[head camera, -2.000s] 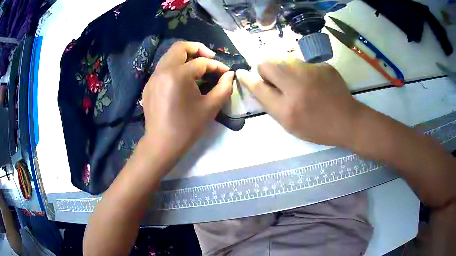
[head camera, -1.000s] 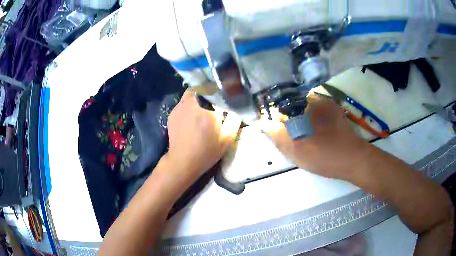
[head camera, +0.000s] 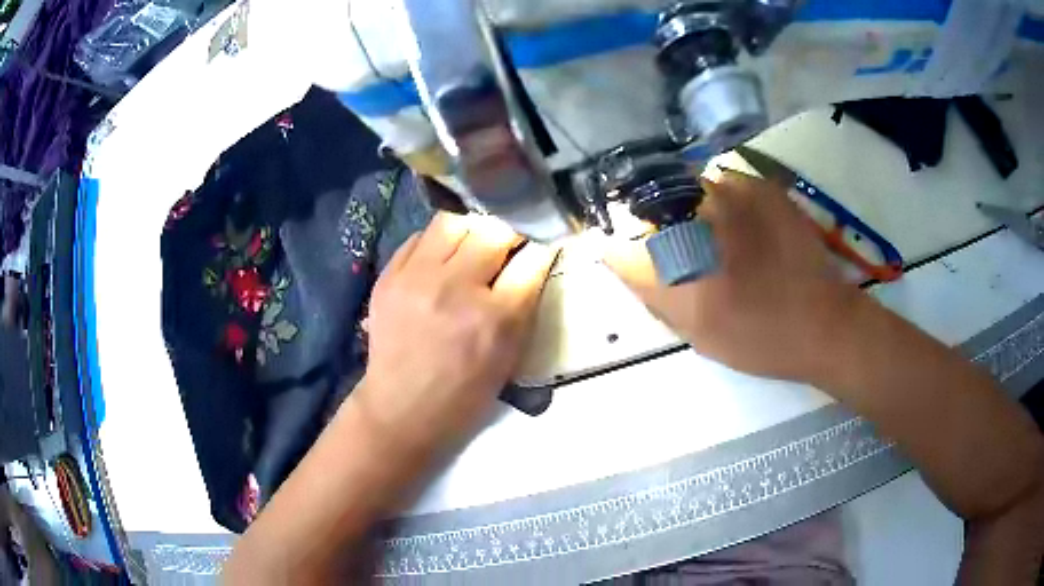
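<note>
The dark floral fabric lies on the white table left of the needle area, red roses and green leaves showing. My left hand is at its right edge, fingertips pinched on the cloth edge beside the needle. My right hand is just right of the needle, partly behind the grey ridged tension knob; its fingertips are hidden by machine parts and glare, so what it holds cannot be told. The sewing machine head stands over both hands.
Thread snips with blue and orange arms lie right of my right hand. Black scraps lie behind them. A metal tip shows at the far right. A measuring tape strip runs along the front edge. Purple cloth hangs at the left.
The view has tilted up and come closer to the machine head. Both hands, earlier together in front of the needle, are now either side of it. The cloth lies beside my left hand.
</note>
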